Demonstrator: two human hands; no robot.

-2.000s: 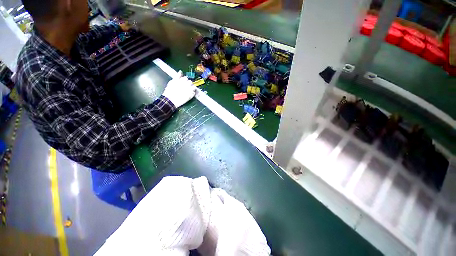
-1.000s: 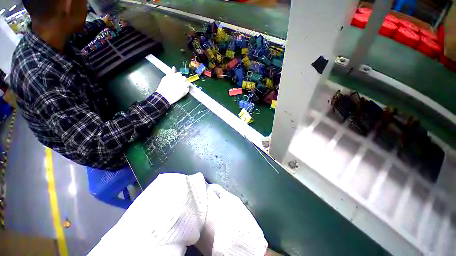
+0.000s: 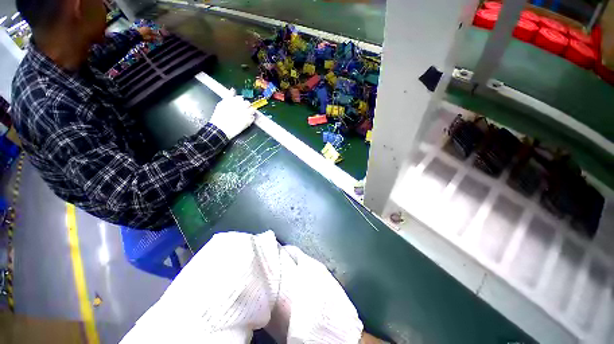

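My white, finely striped sleeve fills the bottom centre, bent and creased. A small bare patch shows past its end at the bottom edge, too little to tell wrist from hand. Both my hands are out of the picture. The dark-green, scratched bench (image 3: pixel 336 235) lies in front of me, with a thin dark sliver (image 3: pixel 361 211) by the post's foot. Beyond the rail at the right, a white pocketed tray (image 3: pixel 464 201) holds dark parts (image 3: pixel 518 164) toward its far side.
A white post (image 3: pixel 404 101) stands on the white rail (image 3: pixel 303 151). Binder clips (image 3: pixel 316 77) lie heaped beyond it. At left sits a neighbour in a plaid shirt (image 3: pixel 87 148), a white-gloved hand (image 3: pixel 232 115) at the rail, beside a black slotted tray (image 3: pixel 165 70). Red items (image 3: pixel 538 30) are at upper right.
The view has shifted slightly, so the bench, post and neighbour sit a little further left than at first. My sleeve has hardly moved. The bare patch at its end now shows at the bottom edge.
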